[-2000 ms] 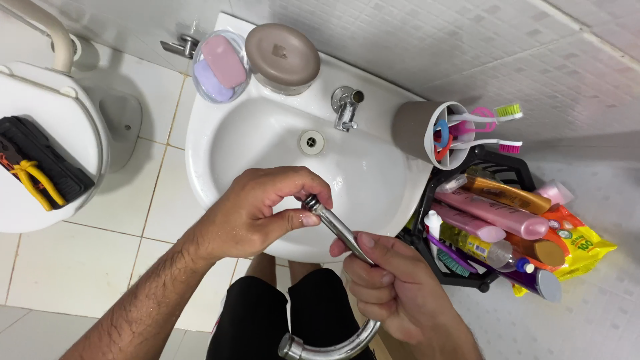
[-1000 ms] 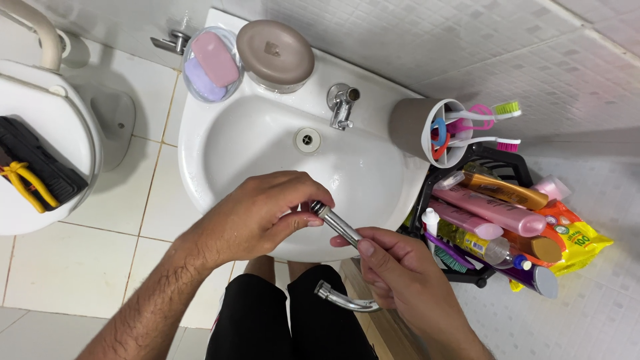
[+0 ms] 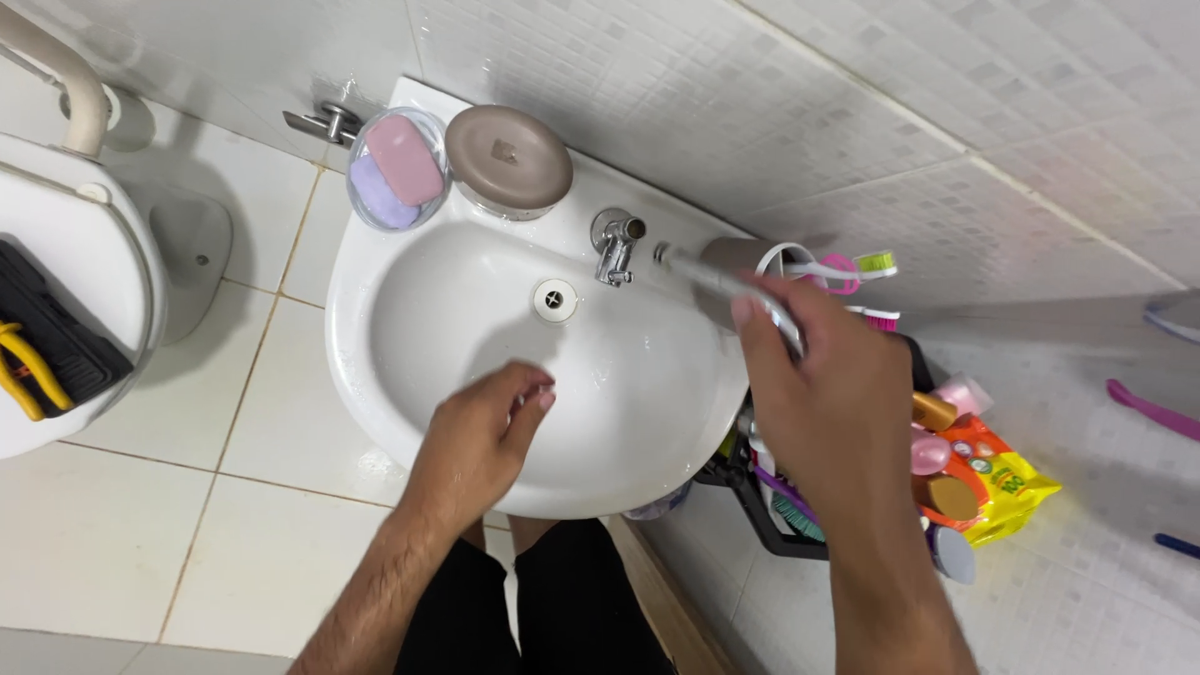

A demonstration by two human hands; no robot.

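Note:
My right hand (image 3: 825, 375) grips a chrome faucet spout (image 3: 741, 286), blurred by motion, its far end to the right of the chrome faucet body (image 3: 617, 246) on the washbasin's back ledge; the two look apart. Above the near part of the white washbasin (image 3: 647, 403), my left hand (image 3: 487, 441) is curled with thumb and fingertips close together. Whether something small sits between those fingertips cannot be told. The basin's drain (image 3: 555, 301) lies beyond my left hand.
A clear dish with soap bars (image 3: 403, 159) and a brown lidded soap dish (image 3: 509, 157) stand on the back ledge. Right are a toothbrush cup (image 3: 741, 258) and a black basket (image 3: 773, 534) of toiletries. Yellow-handled pliers (image 3: 33, 370) lie on a black case on the toilet lid (image 3: 84, 234).
The spout has left my left fingers. My right hand has carried it forward, beside the faucet body. My left hand now hovers separately over the basin.

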